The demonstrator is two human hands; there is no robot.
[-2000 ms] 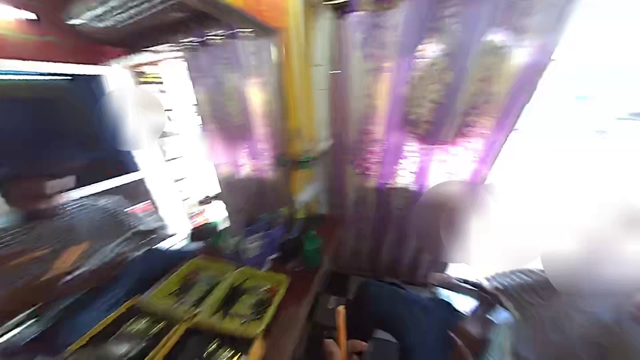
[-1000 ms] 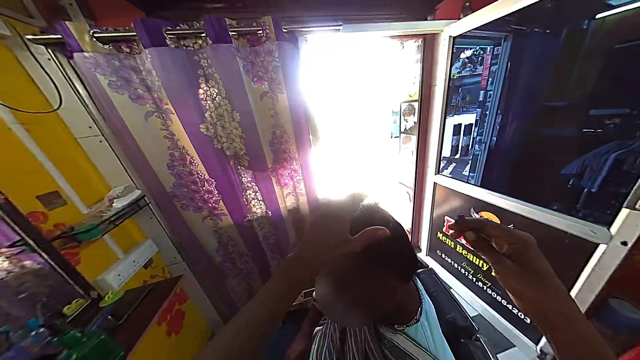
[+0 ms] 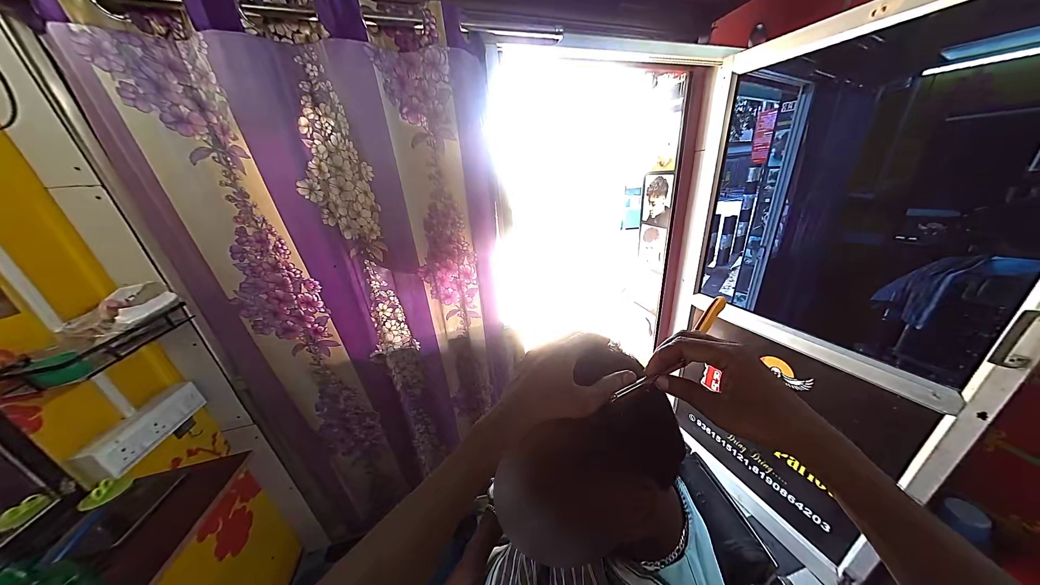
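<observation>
A seated person's head with dark hair (image 3: 642, 431) is below me, at the lower middle. My left hand (image 3: 561, 386) rests on its top left, the thumb laid on the hair close to the blade. In my right hand (image 3: 715, 374) is a straight razor (image 3: 711, 315), pinched between thumb and fingers. Its yellow handle points up and right, and its metal blade end lies against the hair beside my left thumb. The person wears a striped cloth (image 3: 528, 569), a light blue garment (image 3: 691, 544) and a neck chain.
A purple floral curtain (image 3: 325, 203) hangs ahead, beside a bright doorway. A glass-panelled door (image 3: 829, 357) bearing writing stands at right. On the left are a wire shelf (image 3: 106, 341), a white socket strip (image 3: 138, 431) and a dark-topped counter (image 3: 162, 504). A black chair part (image 3: 731, 528) is behind the person.
My right hand has moved left from beside the door to the person's head, and the yellow razor handle now shows in it. My left hand remains on the head.
</observation>
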